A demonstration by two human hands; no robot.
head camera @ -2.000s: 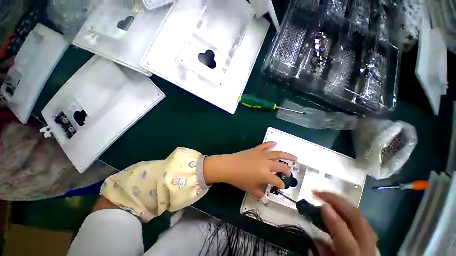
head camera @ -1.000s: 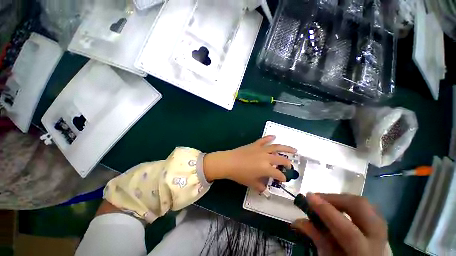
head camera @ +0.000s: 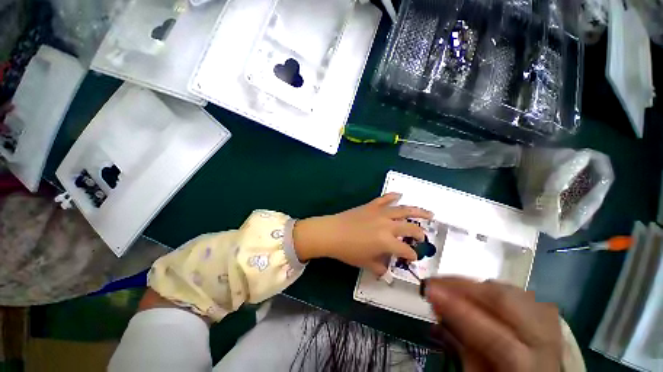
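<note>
A white plastic housing (head camera: 488,256) lies flat in front of me, with a dark clover hole and a small dark insert (head camera: 401,267) beside it. My left hand (head camera: 356,236) rests on its left part, fingers spread over the insert, partly hiding it. My right hand (head camera: 494,320) is closed around a dark screwdriver (head camera: 423,288), mostly hidden in the fingers. Its thin shaft points at the insert; I cannot tell whether the tip touches a screw.
A green-yellow screwdriver (head camera: 369,134) and an open screw bag (head camera: 571,196) lie above the housing. An orange screwdriver (head camera: 618,243) and stacked housings (head camera: 631,305) are at right. A compartment tray (head camera: 480,73) is at the back; loose housings (head camera: 163,145) lie left.
My right hand has closed further over the screwdriver handle and turned, so less of the handle shows. My left hand stays on the housing. The view has shifted slightly.
</note>
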